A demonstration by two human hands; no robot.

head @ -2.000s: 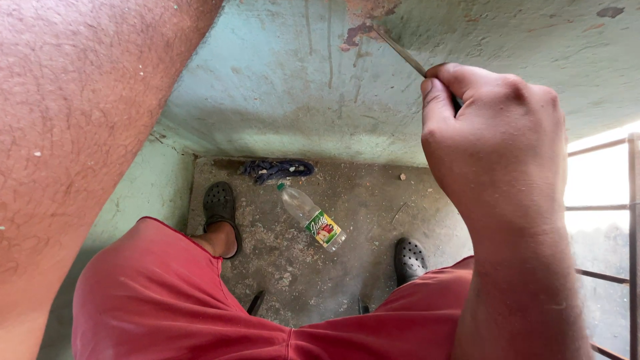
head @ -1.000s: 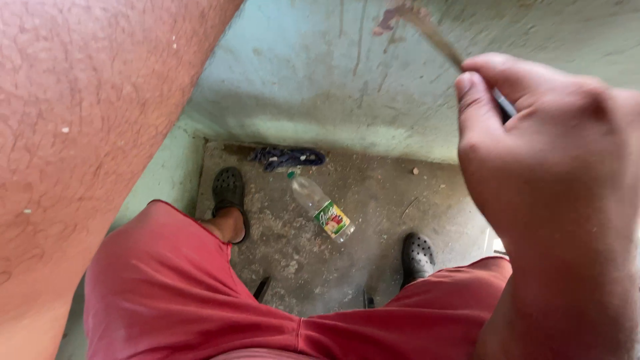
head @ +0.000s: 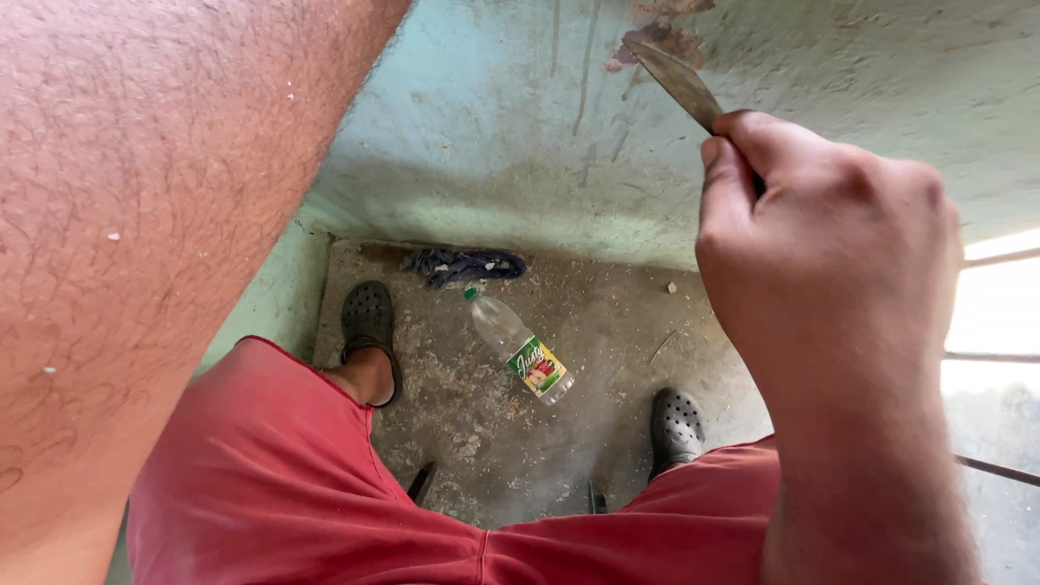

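Observation:
My right hand (head: 829,219) is closed around the handle of a knife (head: 681,83) with a worn, stained metal blade. The blade points up and left, and its tip lies at a patch of peeled paint (head: 678,45) on a green-blue painted wall (head: 487,106). Reddish and purplish patches show where the paint is gone, and dark drips run down beside them. Most of the handle is hidden in my fist. My left forearm (head: 162,179) crosses the upper left of the view, large and close, with small pale flakes on it; the left hand is out of view.
A clear plastic bottle (head: 497,323) with a green cap and a fruit label lies on the rough concrete floor (head: 601,333). Behind it, a dark blue cloth (head: 463,266) lies against the wall. My feet wear dark clogs (head: 676,426). Metal bars (head: 999,357) cross a bright opening at the right.
The knife and right hand have shifted about over the peeled patch, with the blade's angle changing. The grip on the knife has stayed. The view has moved slightly.

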